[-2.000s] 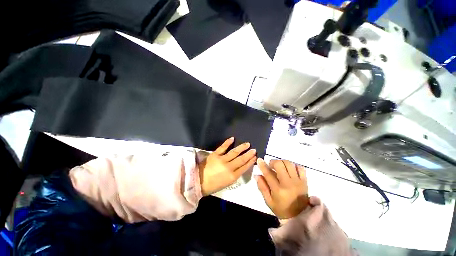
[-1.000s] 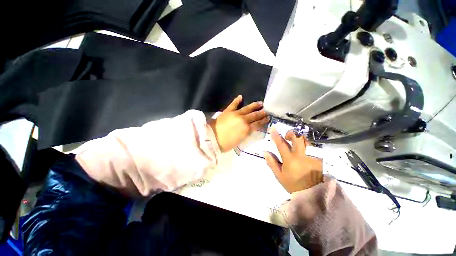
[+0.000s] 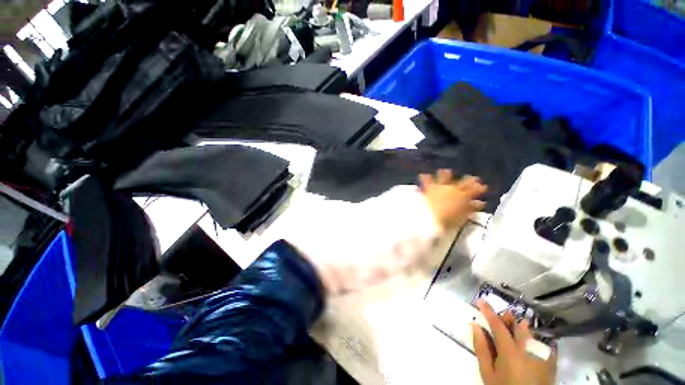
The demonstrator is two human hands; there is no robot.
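Note:
My left hand [image 3: 452, 198] is at the back of the table, left of the sewing machine head [image 3: 518, 233]. Its fingers are spread on or just over a black panel [image 3: 360, 174], with no grip visible. The panel runs towards the heap of black pieces [image 3: 488, 139] in the blue crate. My right hand [image 3: 512, 350] is cut off by the bottom edge. Its fingers are apart beside the presser foot area [image 3: 505, 302], with no fabric visible under them. Thread at the needle is too small to tell.
Layered stacks of black panels lie at the left [image 3: 225, 177] and upper left [image 3: 293, 113]. More black pieces [image 3: 113, 241] hang over a blue side bin [image 3: 139, 338]. The blue crate [image 3: 526, 66] stands behind the table. Black knobs [image 3: 556, 224] stick out of the machine head.
The view has swung up and left, showing the crate and stacks. My left hand has moved from beside the needle to the back of the table. My right hand remains near the needle.

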